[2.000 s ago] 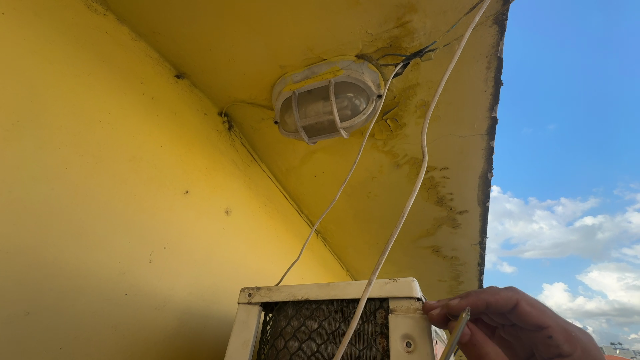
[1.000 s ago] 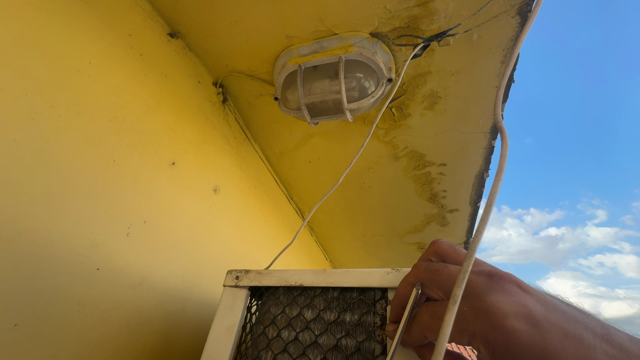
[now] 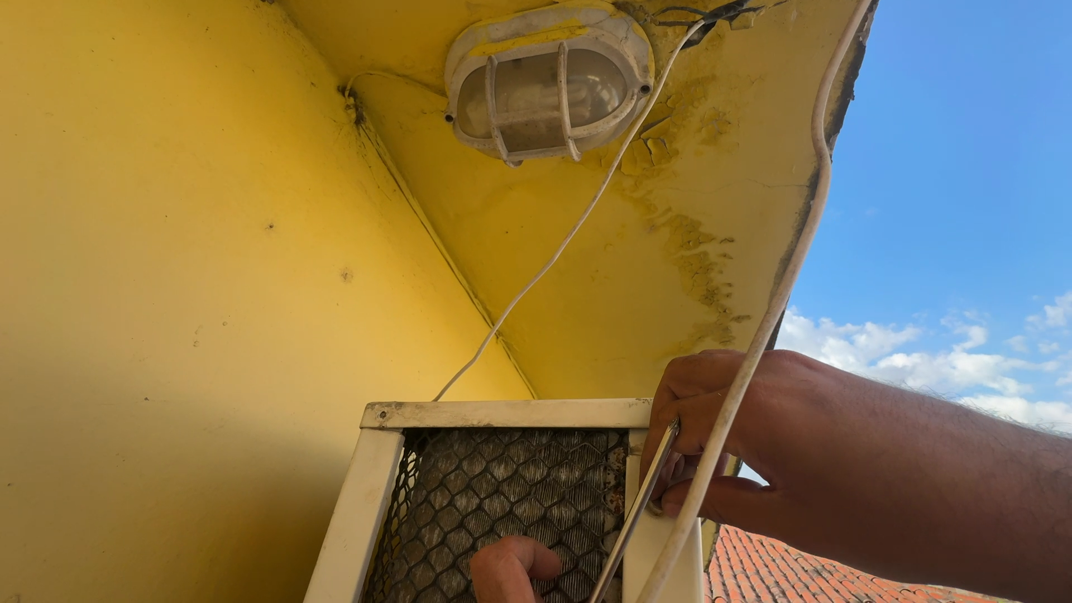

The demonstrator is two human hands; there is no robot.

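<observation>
My right hand (image 3: 729,435) is at the upper right corner of the cream metal casing (image 3: 511,414) of an air-conditioner outdoor unit. It holds a thin metal screwdriver shaft (image 3: 641,502), its tip up near the fingers and its lower end out of frame. The thumb and a finger also touch a small round part (image 3: 655,507) on the corner post. Of my left hand (image 3: 512,569) only curled fingers show, low in front of the black mesh guard (image 3: 519,477); whether they hold anything is hidden. Finned coil shows behind the mesh.
A thick white cable (image 3: 779,293) hangs close in front of my right hand. A thinner wire (image 3: 557,251) runs from the yellow eave (image 3: 586,318) down behind the casing. An oval caged lamp (image 3: 548,84) is overhead. The yellow wall (image 3: 167,293) stands left, roof tiles (image 3: 804,561) lower right.
My right hand has moved from beside the casing's corner onto its front corner post. My left fingers have come into view at the bottom.
</observation>
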